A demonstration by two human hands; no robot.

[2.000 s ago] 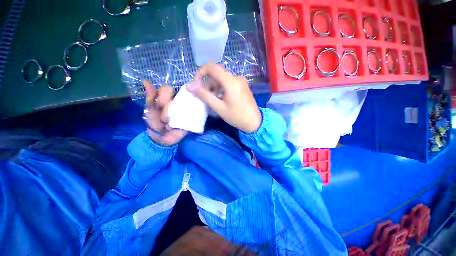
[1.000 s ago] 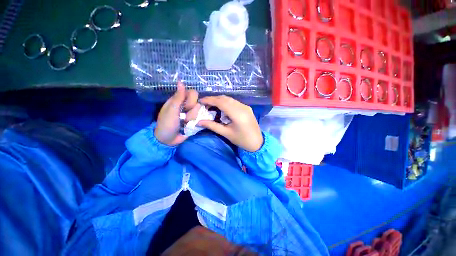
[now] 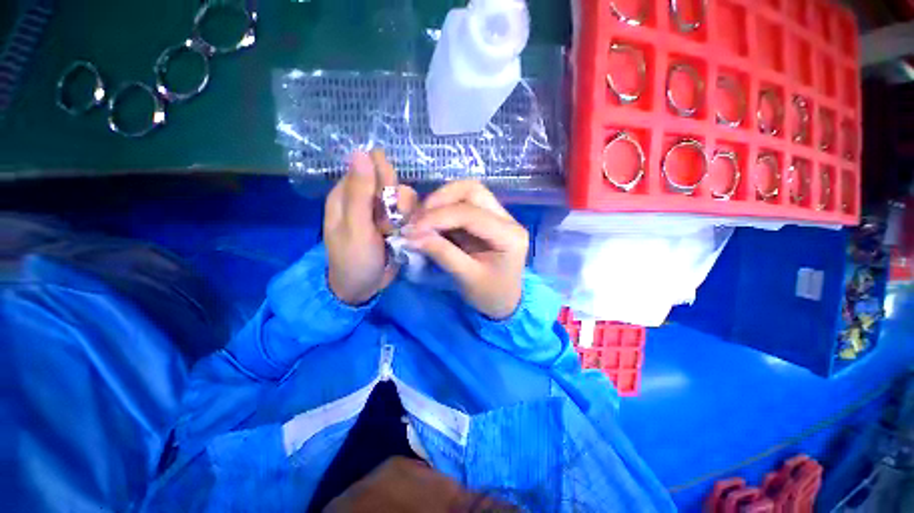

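Observation:
My left hand [image 3: 358, 228] holds a shiny silver watch case ring [image 3: 392, 205] upright between its fingers, over my lap just off the bench edge. My right hand [image 3: 471, 243] pinches a small crumpled white wiping cloth [image 3: 411, 263] against the lower side of the ring. Most of the cloth and part of the ring are hidden by my fingers. Several more rings lie in a row on the green bench at the upper left, one of them at the bend of the row [image 3: 136, 109].
A white solvent bottle [image 3: 475, 75] stands on a clear plastic bag [image 3: 341, 125]. A red compartment tray [image 3: 586, 195] with rings is at the right, a white liner [image 3: 641, 276] below it. A smaller red tray [image 3: 627, 353] is lower down. Another person's blue sleeve [image 3: 75, 371] is at left.
The cloth was spread larger two seconds ago and is now bunched between my fingers. My hands have closed in around the ring, which now shows more clearly. The view has shifted slightly.

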